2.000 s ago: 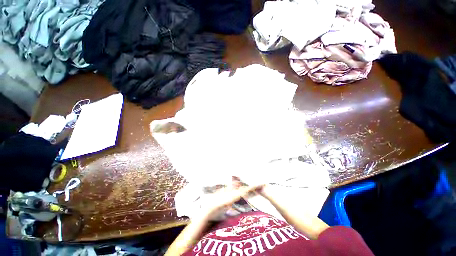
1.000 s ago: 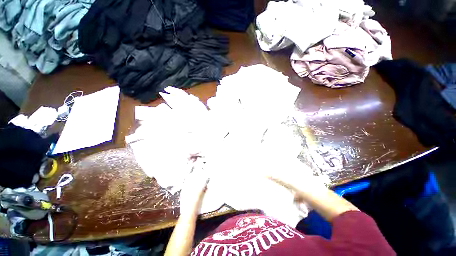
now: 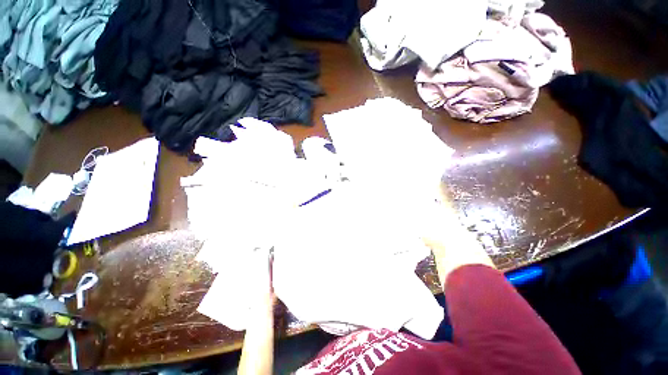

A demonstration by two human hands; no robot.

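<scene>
White garment pieces [image 3: 351,220] lie in a wide, overexposed heap across the middle of the brown table, down to its near edge. My left hand [image 3: 261,275] is at the lower left of the heap, washed out against the cloth. My right hand [image 3: 438,223] is on the right side of the heap, also washed out. The fingers of both hands cannot be made out, so their grip is unclear. Small dark gaps show between the pieces near the centre.
Black garments [image 3: 220,73], grey-green garments [image 3: 55,51] and a pink bundle [image 3: 483,88] lie at the back. A white sheet [image 3: 117,190], yellow tape roll [image 3: 66,264] and handheld tool [image 3: 33,315] are at left. Dark cloth [image 3: 615,146] lies at right. A blue rim [image 3: 526,276] shows below the table.
The white pieces have spread to the left and towards me. My hands have moved apart; my right hand has reached forward along the heap's right side. The view has shifted slightly.
</scene>
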